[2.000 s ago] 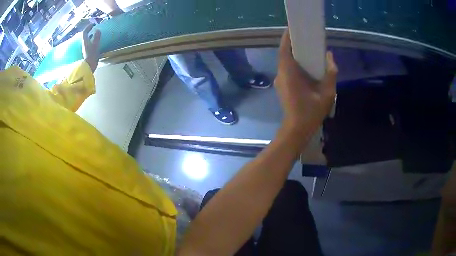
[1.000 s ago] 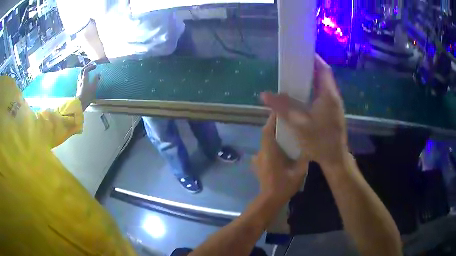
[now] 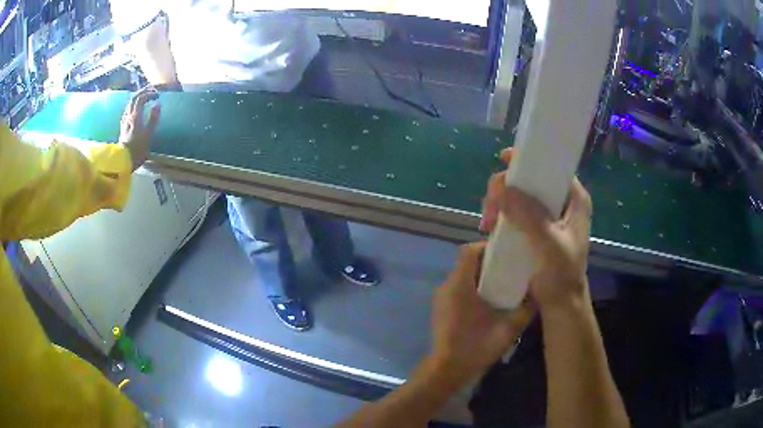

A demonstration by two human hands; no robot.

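Observation:
A white-grey machine frame post point(image 3: 556, 109) stands close to the camera, right of centre, in front of the green conveyor belt point(image 3: 335, 142). My left hand point(image 3: 473, 313) grips its lower end from the left. My right hand point(image 3: 548, 242) is wrapped around it just above, with fingertips showing on the post's left side. Small pale parts point(image 3: 391, 176) lie spaced in rows on the belt.
A person in yellow at left rests a hand point(image 3: 138, 125) by the belt edge. Another person in white point(image 3: 243, 50) stands behind the belt. A cream cabinet point(image 3: 109, 251), a green bottle-like object point(image 3: 134, 353) and a floor bar point(image 3: 268, 355) are below. Machinery point(image 3: 669, 125) is at right.
My right hand has come up and closed around the post, above my left hand. The view has tilted up and swung, showing more of the belt and the person in white.

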